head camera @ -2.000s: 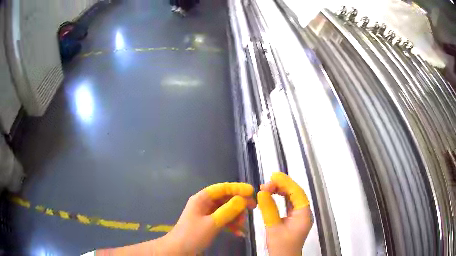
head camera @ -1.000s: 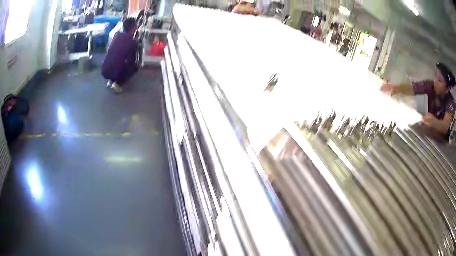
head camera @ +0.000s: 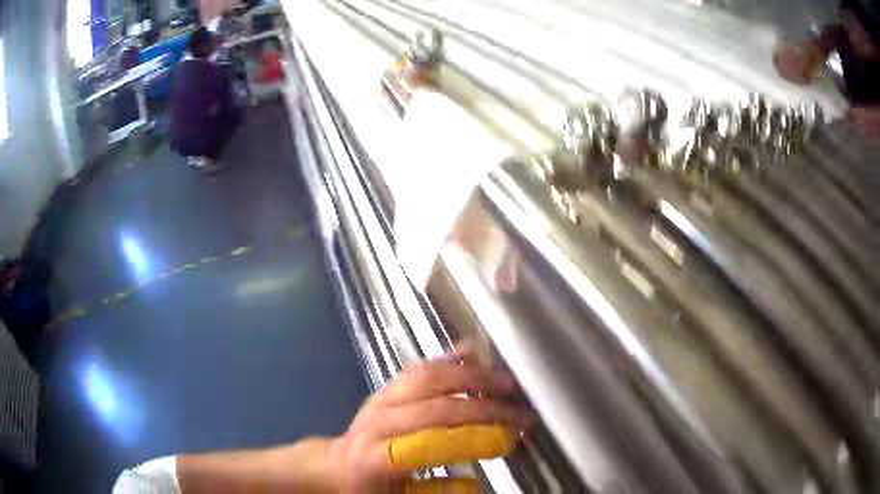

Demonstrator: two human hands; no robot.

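Shiny silver-brown metal tubes (head camera: 627, 318) lie bare in close rows at the right, blurred. The white cover sheet (head camera: 434, 145) lies beyond them, with ridges showing through. A row of silver bulldog clips (head camera: 695, 130) stands along the sheet's edge, and a single clip (head camera: 425, 48) stands farther up. My left hand (head camera: 439, 425), with yellow finger cots, rests against the near side edge of the tubes at the bottom centre. Its fingertips are blurred, and whether it grips anything cannot be told. My right hand is not in view.
The rack's side rails (head camera: 338, 203) run away along the aisle. Another person's hand (head camera: 799, 63) is over the far right side of the sheet. A person in dark clothes (head camera: 203, 106) crouches at the aisle's far end. A dark bag-like object (head camera: 24, 294) lies at the left wall.
My left hand has come back into view at the tube edge; my right hand, seen two seconds ago, is out. The view is closer to the clips. The sheet's near corner now hangs lower over the side.
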